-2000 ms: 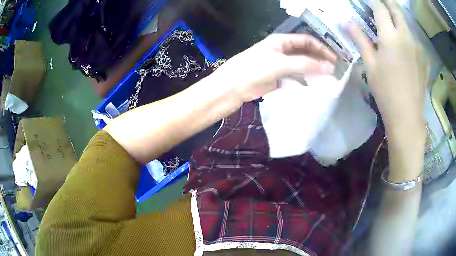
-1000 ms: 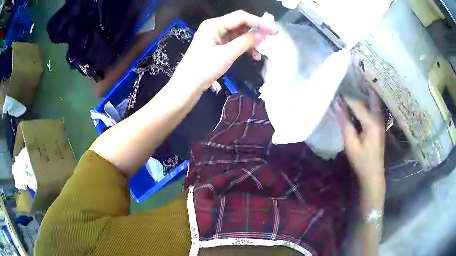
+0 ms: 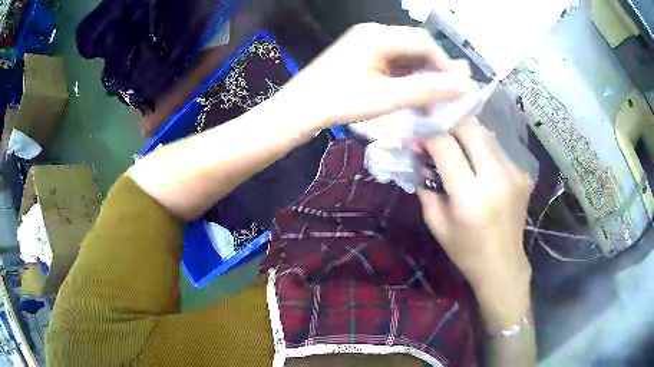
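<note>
White fabric pieces (image 3: 393, 163) are bunched between my hands above the lap, blurred by motion. My left hand (image 3: 394, 75) reaches across from the left and pinches the upper part of the fabric. My right hand (image 3: 477, 193) is close below it, its fingers closed on the lower part. A small dark thing shows at my right fingers, possibly snips, mostly hidden. A thin grey-white piece (image 3: 508, 125) spreads behind my right hand. The red plaid apron (image 3: 351, 287) covers the lap.
The pale machine table (image 3: 574, 136), with printed marks, is at the right. A bright white pile (image 3: 502, 32) lies at the top. The blue crate (image 3: 203, 267) with dark, pale-trimmed garments is left of the lap. Cardboard boxes (image 3: 72, 208) stand far left.
My left hand moved left with the fabric, then back right. My right hand has come down and left from the table to meet it. The hanging fabric is now gathered up.
</note>
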